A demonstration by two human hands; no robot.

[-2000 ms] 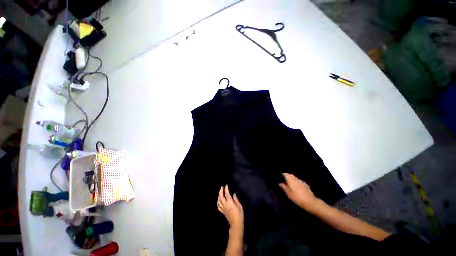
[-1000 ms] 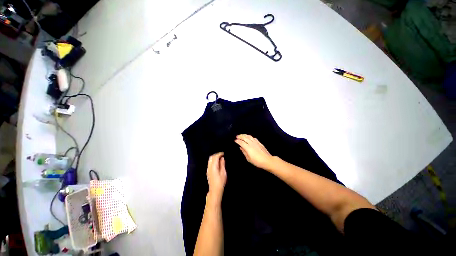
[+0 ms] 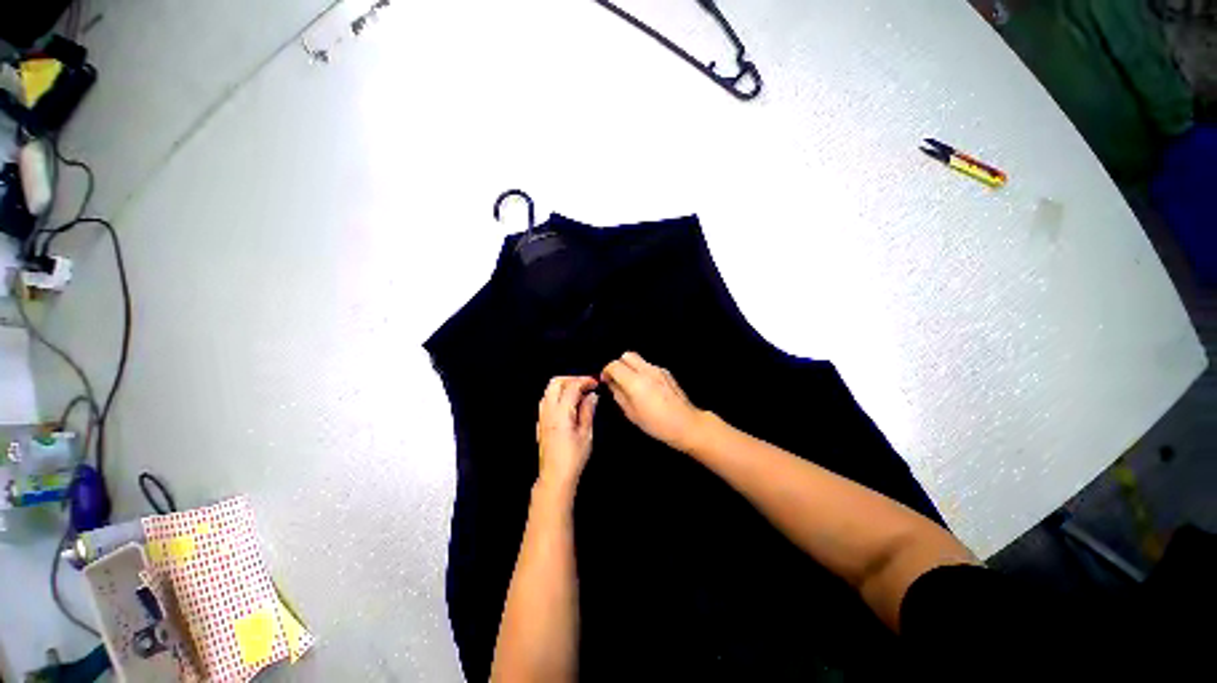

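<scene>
A black sleeveless garment lies on the white table, its neckline towards the far side. The black hook of a garment hanger stands out of the neckline. My left hand and my right hand meet at the upper centre front. The fingertips of both hands pinch the garment's front edge close together. The fastener between them is too small and dark to see.
A black spare hanger is cut off by the top edge. Yellow and red snips lie at the right. At the left are a white basket, red-dotted paper, a green-labelled bottle and power cords. A green sack stands beyond the table.
The front is closed over the lining seen two seconds ago. My hands have moved up the front and come together, now pinching at the centre. The view has shifted.
</scene>
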